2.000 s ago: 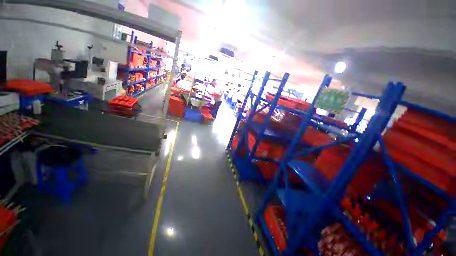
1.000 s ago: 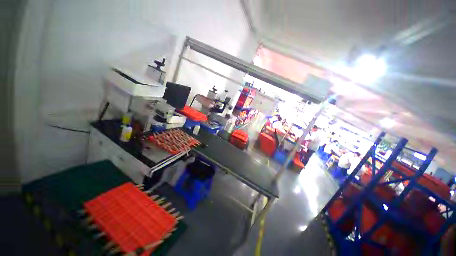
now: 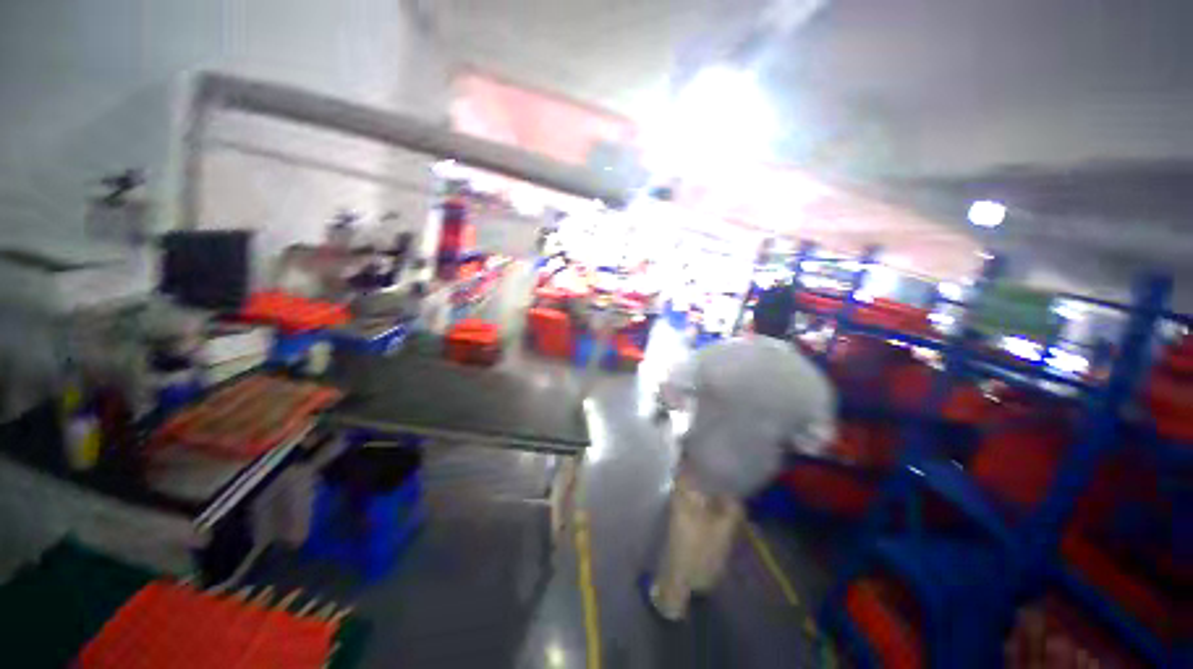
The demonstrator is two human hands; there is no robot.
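Observation:
Neither of my hands is in the picture. The frame is blurred. Nearest in front of me, at the lower left, an orange-red tray (image 3: pixel 209 633) with pale straps sticking out along its far edge lies on a dark green surface (image 3: pixel 81 575). Beyond it, another tray with a reddish, patterned load (image 3: pixel 249 416) rests on a workbench. A dark green-topped bench (image 3: pixel 451 396) stands further on, under a metal frame.
A person in a pale top (image 3: pixel 752 408) bends in the aisle beside the blue rack (image 3: pixel 968 484) of red trays at the right. A blue stool (image 3: pixel 360 510) stands by the bench. Yellow lines (image 3: pixel 585 588) mark the floor. A dark monitor (image 3: pixel 206 268) stands at the left.
The view has swung right since one second ago, so the benches and near tray sit further left and lower. A bent-over person now shows in the aisle. No hand shows in any frame.

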